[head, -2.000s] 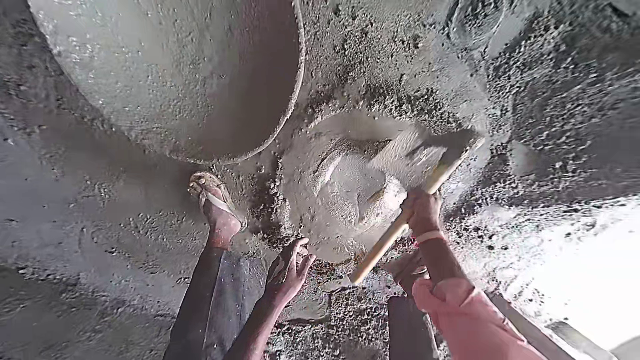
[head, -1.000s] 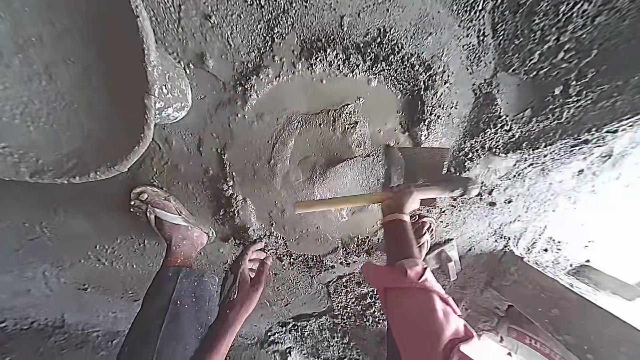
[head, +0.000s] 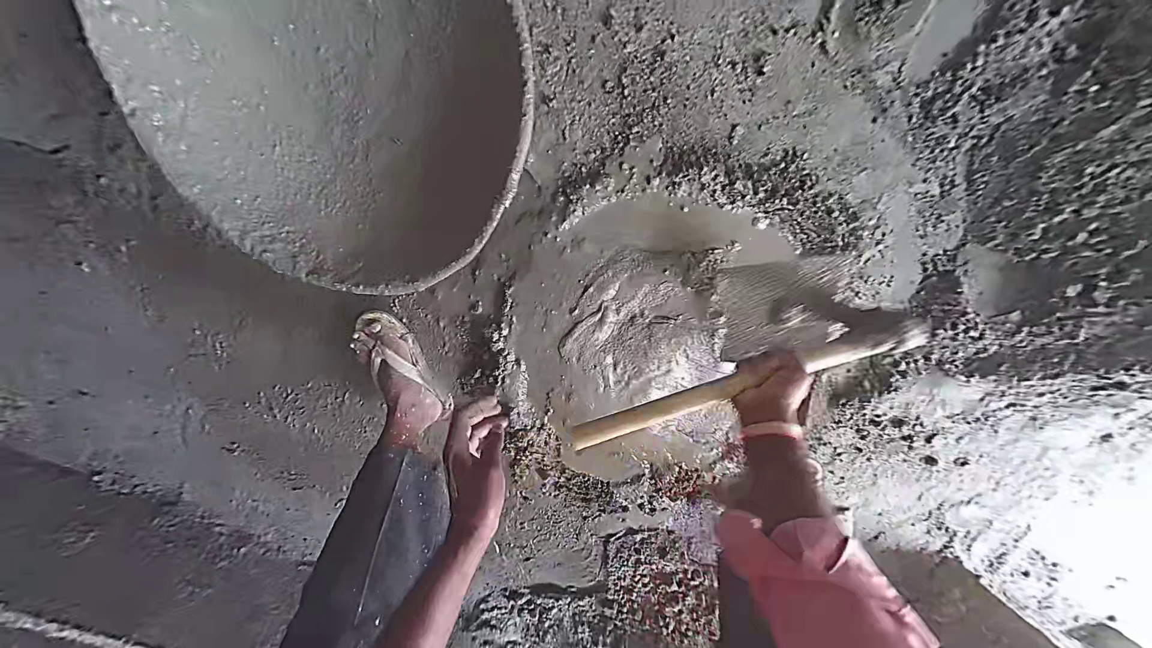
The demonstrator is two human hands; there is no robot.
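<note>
My right hand grips the wooden handle of a hoe with a broad metal blade, whose head end points right. The blade lies at the right side of a round puddle of wet grey mortar; its lower edge is partly hidden by the handle and hand. My left hand holds nothing, its fingers loosely curled, over the ground at the lower left of the mortar.
A large round pan coated in wet cement stands at the upper left. My sandalled foot is just below its rim. Loose gravel rings the mortar. A rough block lies at the bottom, and bright light falls on the right.
The hoe handle, roughly level one second ago, now slants up to the right, with my right hand still on it. The view has shifted, bringing more of the pan into sight.
</note>
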